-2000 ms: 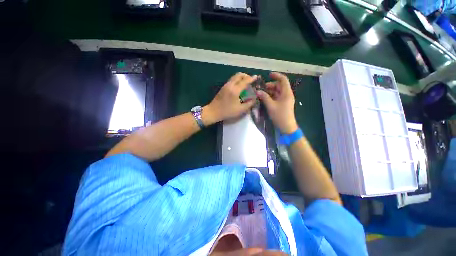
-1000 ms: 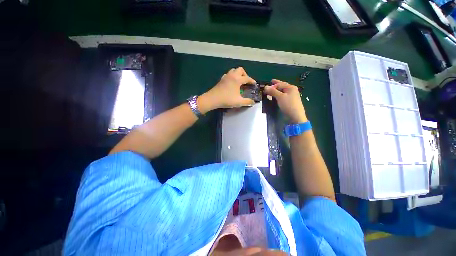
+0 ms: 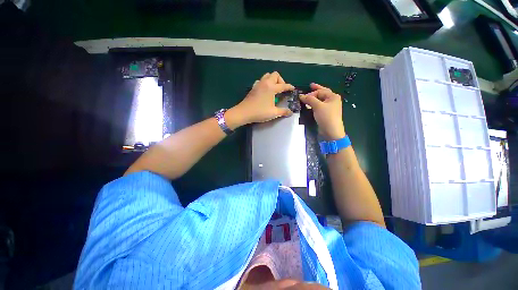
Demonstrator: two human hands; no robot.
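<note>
A tablet housing (image 3: pixel 278 156) with a large silver rectangle lies in front of me, its near end cut off by my smock. A dark mainboard (image 3: pixel 293 103) with a green patch is at its far end. My left hand (image 3: pixel 266 101) holds the mainboard by its edges between thumb and fingers. My right hand (image 3: pixel 323 107) has thumb and index finger pinched together at the board's right edge. Whether a small part is between these fingertips is too small to tell. My fingers partly hide the board.
A second tablet (image 3: pixel 149 107) in a black tray stands at the left. A stack of white compartment trays (image 3: pixel 436 136) with one board in it is at the right. Small black parts (image 3: pixel 349 79) lie beyond my right hand. A pale rail (image 3: pixel 238 50) borders the green conveyor.
The fingers of both hands have come closer together at the board, which sits flatter over the housing's far end than in the oldest frame. The trays on the conveyor have shifted. The camera view has shifted slightly.
</note>
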